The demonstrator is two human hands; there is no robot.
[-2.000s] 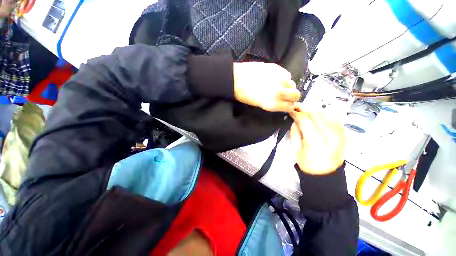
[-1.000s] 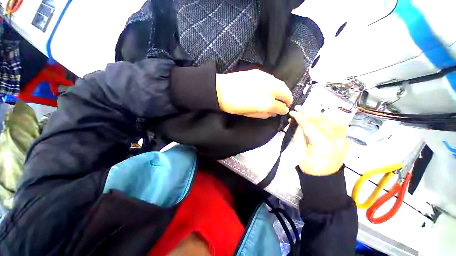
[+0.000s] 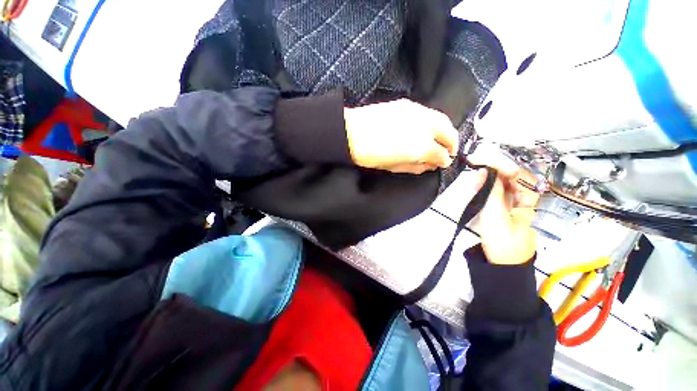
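Observation:
Dark checked fabric (image 3: 336, 46) with pale grid lines lies on the machine table, with plain black fabric (image 3: 329, 200) folded below it. My left hand (image 3: 401, 137) is on the garment, its thumb and fingers pinching the fabric edge. My right hand (image 3: 508, 206) is raised beside the needle area (image 3: 539, 164), its fingertips close to my left ones. It holds the narrow black tape (image 3: 451, 256), which hangs from its fingers over the table's front edge. The exact seam spot between the fingertips is too small to tell.
Scissors (image 3: 588, 305) with yellow and red-orange handles lie right of my right hand, beside a slim dark tool (image 3: 636, 269). The white sewing machine (image 3: 581, 92) with a blue stripe stands at right. A red stool (image 3: 65, 126) and olive cloth (image 3: 27, 214) are at left.
My right hand has moved up toward the needle area, with its fingers now raised around the tape. The tape now runs up to that hand. My left hand has shifted slightly right.

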